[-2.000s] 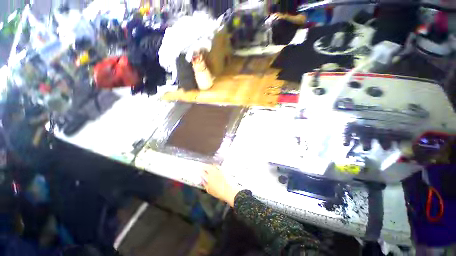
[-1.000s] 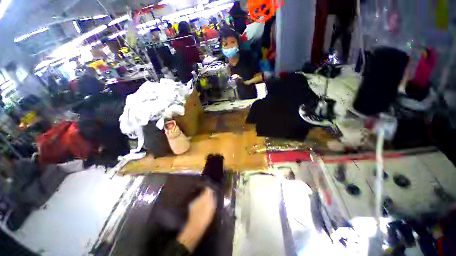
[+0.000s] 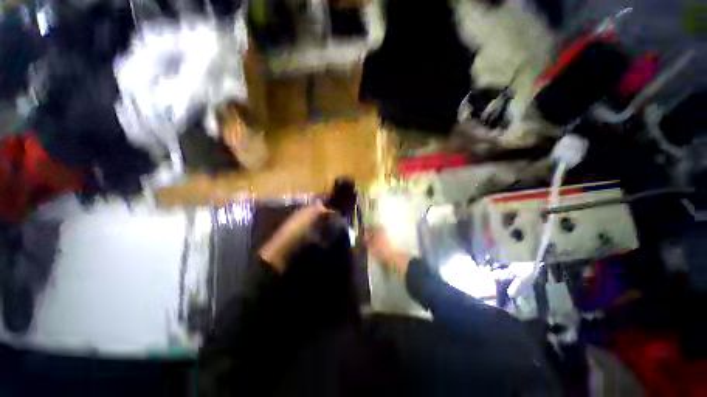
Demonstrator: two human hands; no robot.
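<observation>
The picture is blurred. My left hand reaches in from the lower left over the table and grips a small dark cloth piece at its fingertips. My right hand is just to the right of the piece, its fingers pointing toward it. Blur and glare hide whether it touches or holds anything. Black cloth hangs below and between the hands, merging with the dark sleeves and lap.
The overlock machine and its bright lamp glare are at right. A white strips bundle and a tan bottle stand at back left. Black garment pieces lie at the far side. Red cloth is at far left.
The view has swung from the machine to the brown board area, then tilted down. My left hand still has the small dark piece seen one second ago. My right hand has come in beside it.
</observation>
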